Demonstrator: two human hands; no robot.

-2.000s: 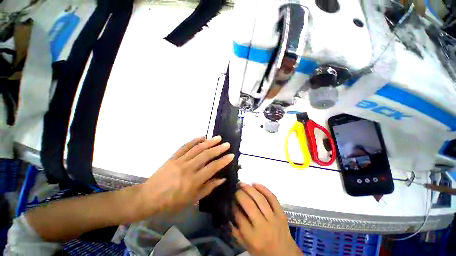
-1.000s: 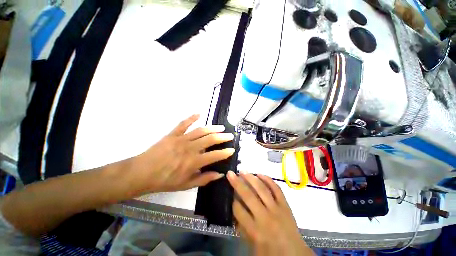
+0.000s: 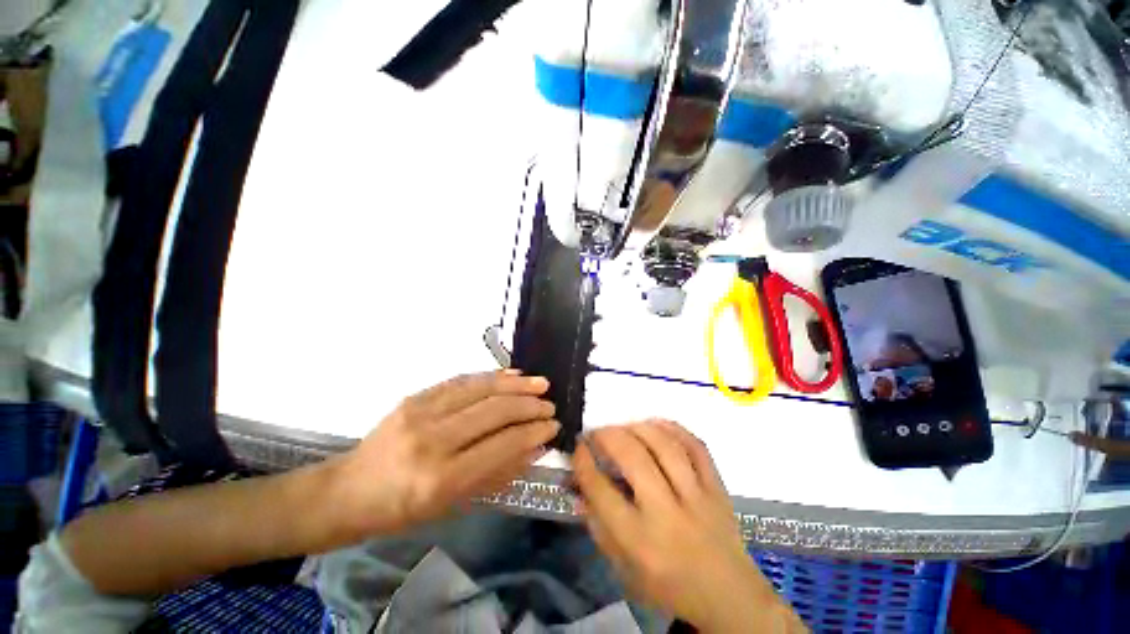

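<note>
A black fabric strip [image 3: 554,310] lies lengthwise under the needle area of the white sewing machine [image 3: 793,62], its near end close to the table's front edge. My left hand [image 3: 459,440] lies flat over the strip's near left part, fingers pointing right. My right hand [image 3: 657,508] is at the strip's near right corner, fingers bent; its thumb and fingertips touch or nearly touch the edge, and whether they pinch it cannot be told. The presser foot [image 3: 591,254] is at the strip's right side.
Yellow-and-red-handled scissors [image 3: 775,334] and a black smartphone [image 3: 911,359] lie right of the needle. Long black strips [image 3: 205,260] lie at left. A short frayed strip [image 3: 446,43] lies behind. A ruler tape [image 3: 867,535] runs along the front edge. Blue crates [image 3: 855,594] are below.
The strip's near end has moved away from me, toward the needle. Both hands have shifted slightly; the left hand now lies nearer the strip's end. The camera view has also shifted.
</note>
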